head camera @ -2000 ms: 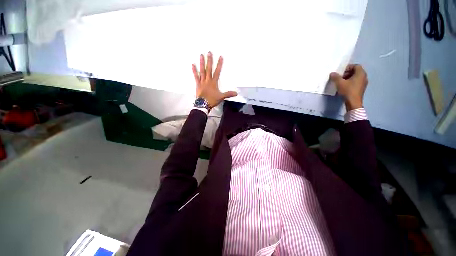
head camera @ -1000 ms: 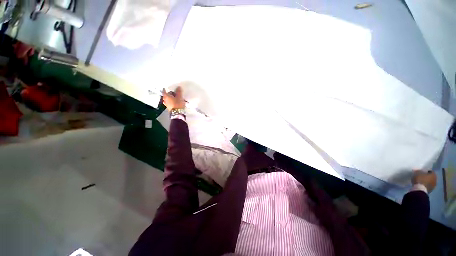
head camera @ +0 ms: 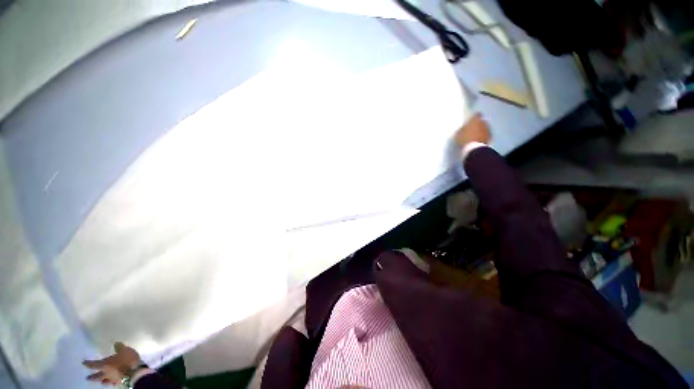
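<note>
The large white cloth or pattern paper [head camera: 228, 175] lies across the pale table, its middle glaring. My left hand [head camera: 113, 367] is at the lower left, beside the sheet's near left corner, with fingers spread and nothing in them. My right hand [head camera: 473, 131] is at the sheet's right edge, fingers closed on that edge; the fingertips are blurred. Black shears [head camera: 452, 45] lie beyond the sheet's far right corner. A separate narrow part of the sheet hangs at the table's near edge.
A tan-yellow block [head camera: 504, 94] and a cream strip [head camera: 532, 80] lie right of my right hand. A black cloth [head camera: 559, 23] is heaped at the upper right. A small yellowish piece [head camera: 186, 29] lies at the far left. Cluttered bins stand below the table at right.
The view has swung right. My left hand has moved from the left table edge to the sheet's near left corner, and its fingers are spread. The sheet lies at a different slant.
</note>
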